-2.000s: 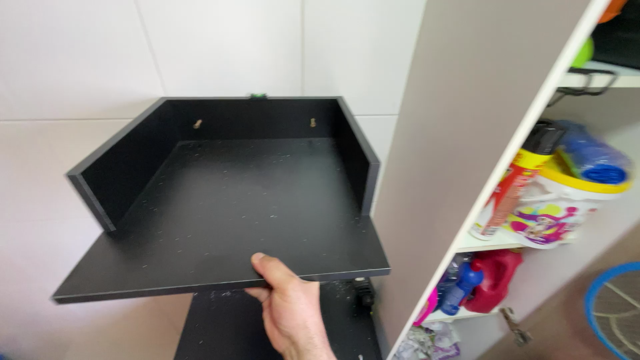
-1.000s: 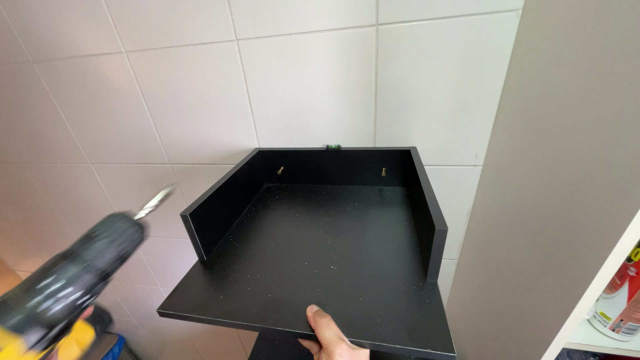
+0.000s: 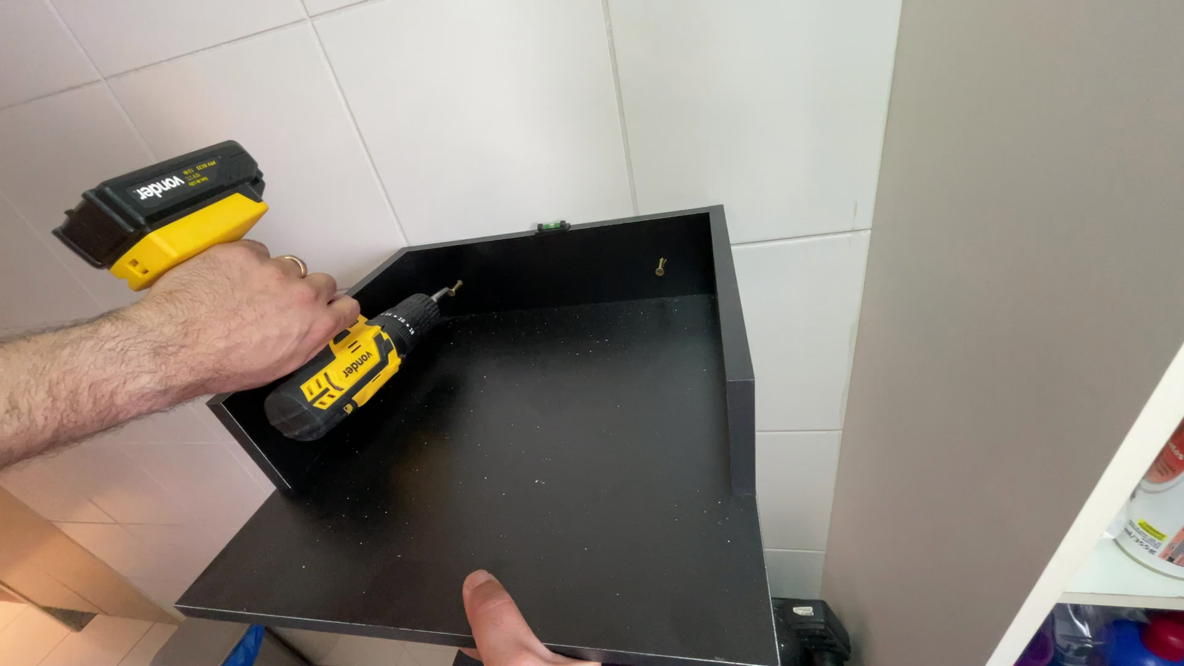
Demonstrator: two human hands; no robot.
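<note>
My left hand [image 3: 250, 310] grips a yellow and black Vonder cordless drill [image 3: 347, 370], turned with its battery up. Its bit meets a screw [image 3: 455, 288] in the left part of the back panel of a black shelf unit [image 3: 555, 444]. Another screw [image 3: 660, 267] sticks out of that panel farther right. My right hand [image 3: 504, 620] holds the shelf's front edge, thumb on top; its fingers are hidden below the board. A small green spirit level [image 3: 553, 226] sits on the back panel's top edge, against the wall.
White tiles [image 3: 481, 111] cover the wall behind the shelf. To the right stands a tall cabinet side [image 3: 980, 277], with bottles [image 3: 1156, 518] on its white shelves. A black object [image 3: 812, 629] is below the shelf's right corner. Light specks of dust lie on the black board.
My left hand, out of view at first, has brought the drill from the left edge to the left screw. My right hand still holds the front edge. The view has shifted.
</note>
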